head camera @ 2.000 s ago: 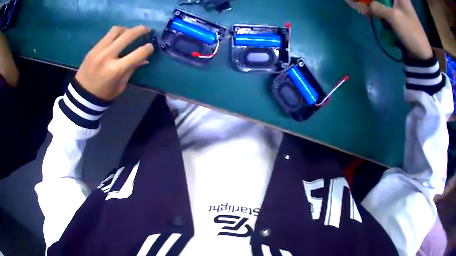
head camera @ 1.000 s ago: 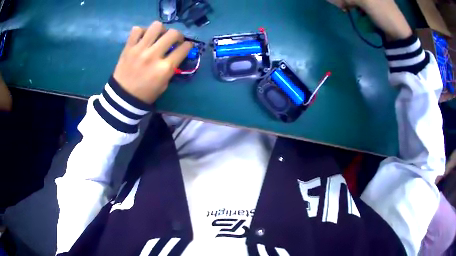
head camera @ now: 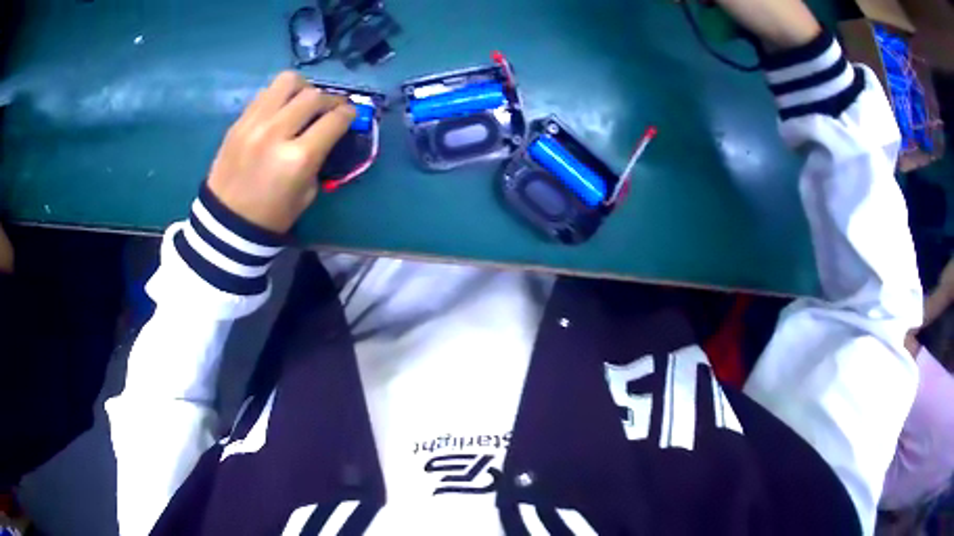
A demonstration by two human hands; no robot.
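My left hand [head camera: 277, 152] is on the leftmost black housing [head camera: 350, 162], fingers closed over its left part; its blue battery cell and red-white lead show past the fingertips. Whether a small black piece is under the fingers is hidden. A second open housing [head camera: 462, 138] with a blue cell and grey oval lies to its right. A third housing [head camera: 542, 199] lies tilted, its corner close to the second, its lead [head camera: 633, 165] sticking out right. My right hand [head camera: 769, 16] is cut off by the top edge; its fingers and anything in them are out of view.
Loose black pieces [head camera: 361, 31] lie at the top left of the green bench [head camera: 157, 136]. A black cable [head camera: 711, 47] curves beside my right hand. A cardboard box [head camera: 879, 73] with blue cells stands at the right. Another person's pink sleeve [head camera: 921, 429] shows lower right.
My left hand has gone from holding a small dark piece beside the leftmost housing to gripping over that housing, which has turned slightly. My right hand has moved further out of the top edge.
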